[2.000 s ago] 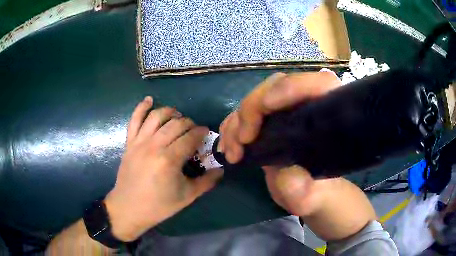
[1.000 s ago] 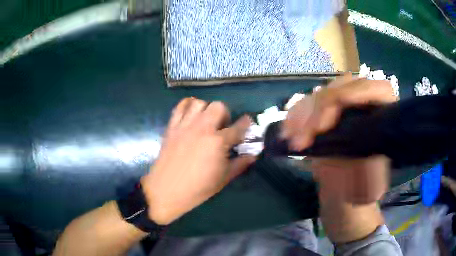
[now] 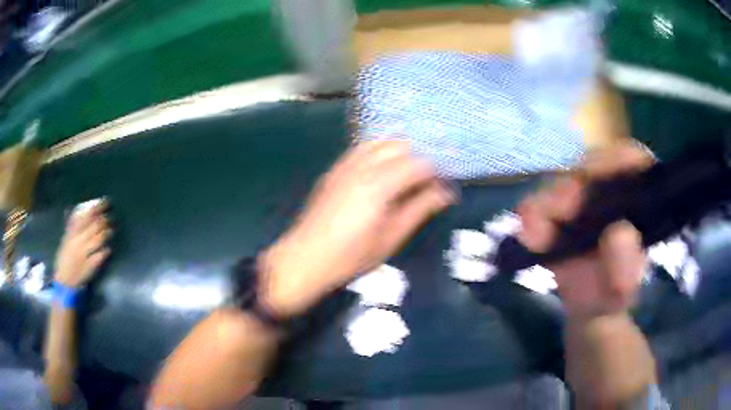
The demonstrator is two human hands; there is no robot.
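The view is blurred. My left hand is over the near left corner of the screw carton, fingers bent; whether it holds anything cannot be told. My right hand grips the black electric screwdriver, its front end pointing left and down. White plastic housings lie by the screwdriver's front end. Two more white housings lie on the worktop below my left hand, one nearer the front edge.
A clear plastic bag lies on the carton's far right part. At the far left, a neighbour's hand with a blue wristband is beside white parts and a brown box. A white rail and green belt run behind.
My left hand has left the white part it held and moved up to the carton. The view has shifted left, showing the neighbour's hand. The screwdriver stays in my right hand.
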